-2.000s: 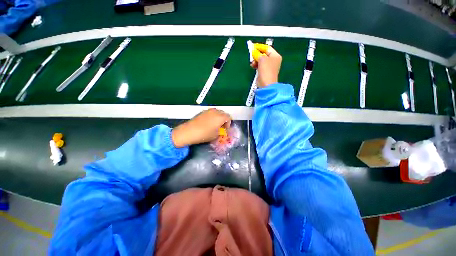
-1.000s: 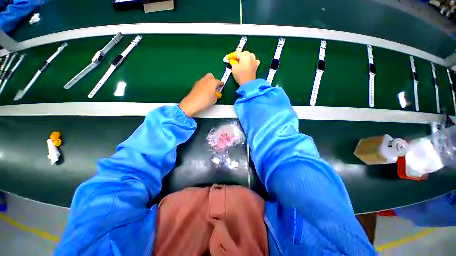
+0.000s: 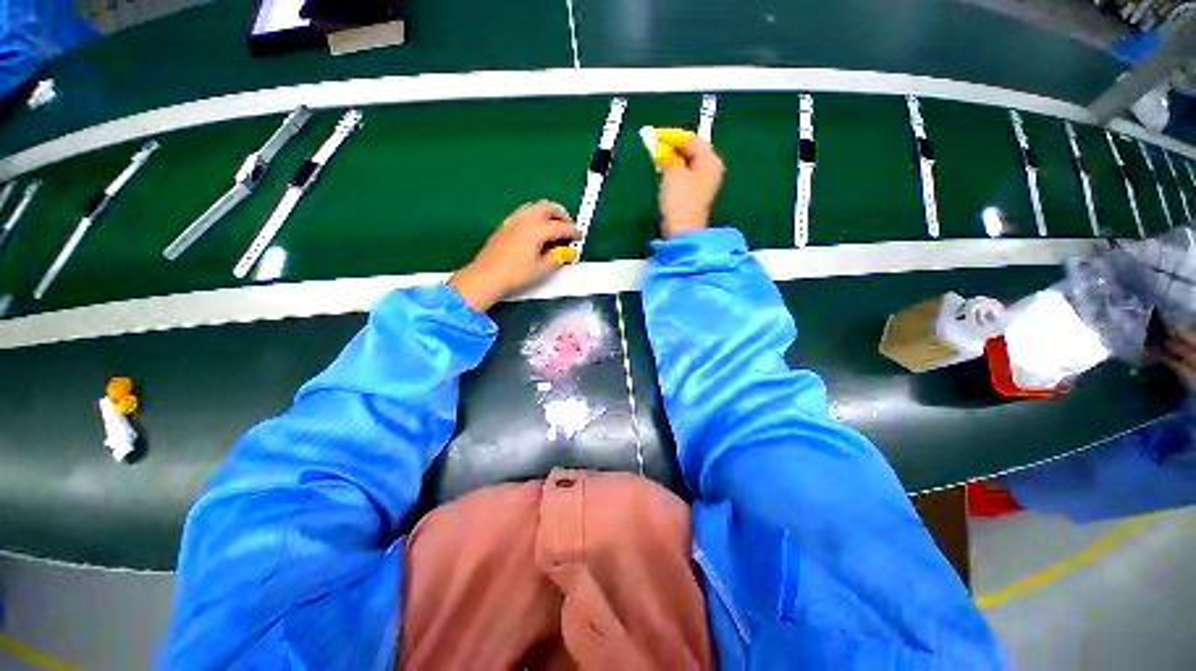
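A smartwatch [image 3: 601, 163] with a dark case and a long pale strap lies open on the green belt between my hands. My left hand [image 3: 517, 257], with a yellow finger cot, is at the strap's lower end; whether its fingertips pinch the strap is not clear. My right hand [image 3: 690, 181], also with yellow cots, is raised right of this watch and holds a small white piece [image 3: 649, 142] at its fingertips. It partly covers another watch strap [image 3: 708, 115]. A pile of pink, white and clear scraps [image 3: 567, 346] lies on the bench before me.
More watches [image 3: 807, 153] lie along the belt [image 3: 433, 171] between pale rails. Yellow cots on a white piece [image 3: 119, 422] lie far left. A tan box [image 3: 918, 336], red tray [image 3: 1015, 372] and clear bag [image 3: 1115, 295] are right. A person's hand [image 3: 1175, 354] shows far right.
Compared with one second earlier, my right hand has moved right, off the watch between my hands. My left hand stays near its lower strap end. The view has shifted and tilted somewhat.
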